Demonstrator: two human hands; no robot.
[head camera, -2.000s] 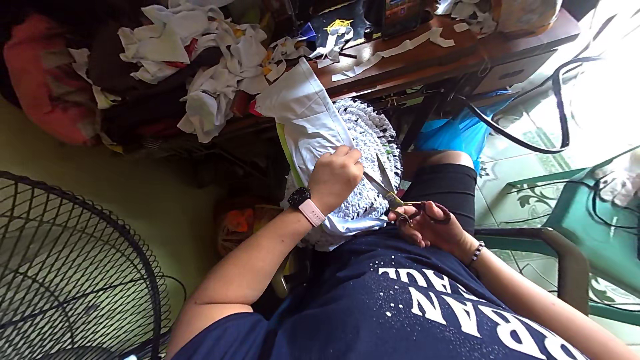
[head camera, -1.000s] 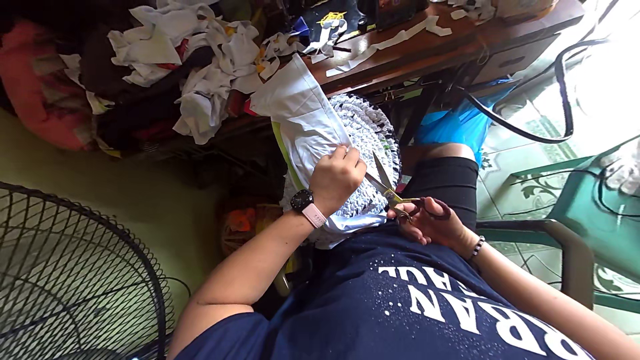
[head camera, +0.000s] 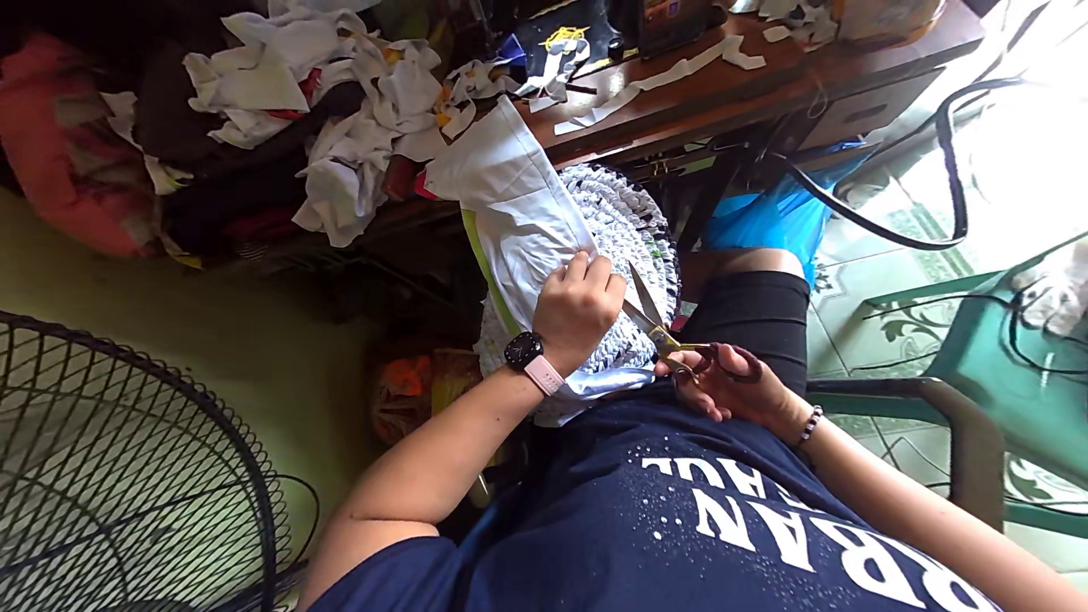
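My left hand (head camera: 580, 308), with a watch on the wrist, pinches the edge of a white cloth (head camera: 518, 200) that has a lime green border. My right hand (head camera: 722, 382) has its fingers in the handles of a pair of scissors (head camera: 659, 330). The blades are spread and point up and left, close beside my left hand. Beneath the cloth a round rug of braided white and dark fabric (head camera: 625, 221) lies over my lap. Part of the cloth is bunched against my shirt.
White fabric scraps (head camera: 374, 110) are heaped at the upper left. A wooden table (head camera: 705, 98) with a cloth strip (head camera: 629, 93) runs across the top. A fan (head camera: 136, 476) stands at the lower left, a green plastic chair (head camera: 977, 382) at the right, and a blue plastic bag (head camera: 756, 225) beyond my knee.
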